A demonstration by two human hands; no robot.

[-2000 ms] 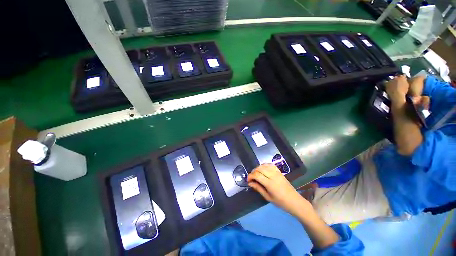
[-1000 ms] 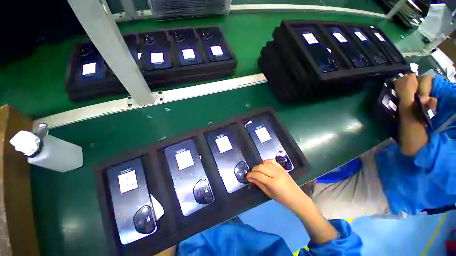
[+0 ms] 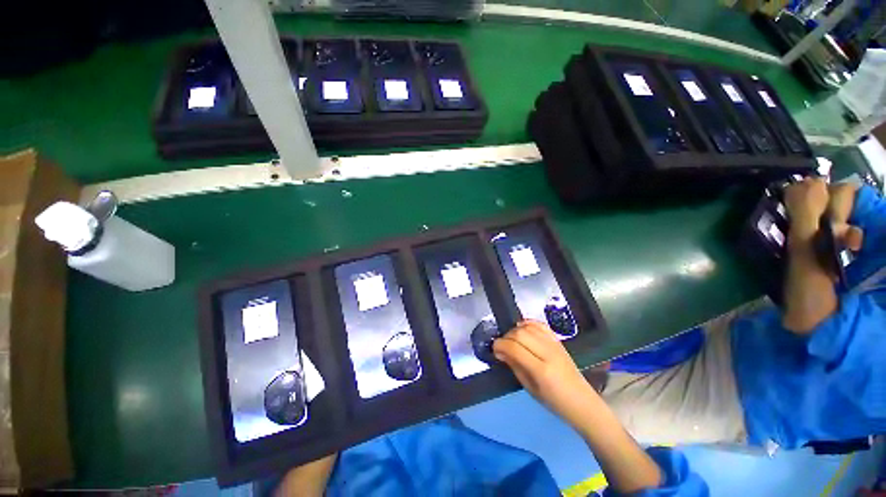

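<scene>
A black foam tray (image 3: 327,320) holds several glossy phone back covers, each with a white label and a round dark camera area at its near end. My right hand (image 3: 536,357) has its fingertips together at the camera area of the third cover from the left (image 3: 455,303); anything between the fingertips is hidden. My left hand is not seen; only the left forearm (image 3: 309,478) shows at the bottom edge, and the hand is hidden or out of the picture. A white slip (image 3: 312,377) sticks out beside the leftmost cover (image 3: 255,364).
A white bottle (image 3: 124,254) and a cardboard box (image 3: 37,320) are at the left. Stacked foam trays (image 3: 593,146) stand at the back right, more trays (image 3: 321,128) behind the metal post (image 3: 264,87). Another person's arm (image 3: 808,262) works at the right.
The camera view has shifted, so the scene sits differently in the picture. My right hand stays at the third cover's camera area. More of my left forearm shows at the bottom edge.
</scene>
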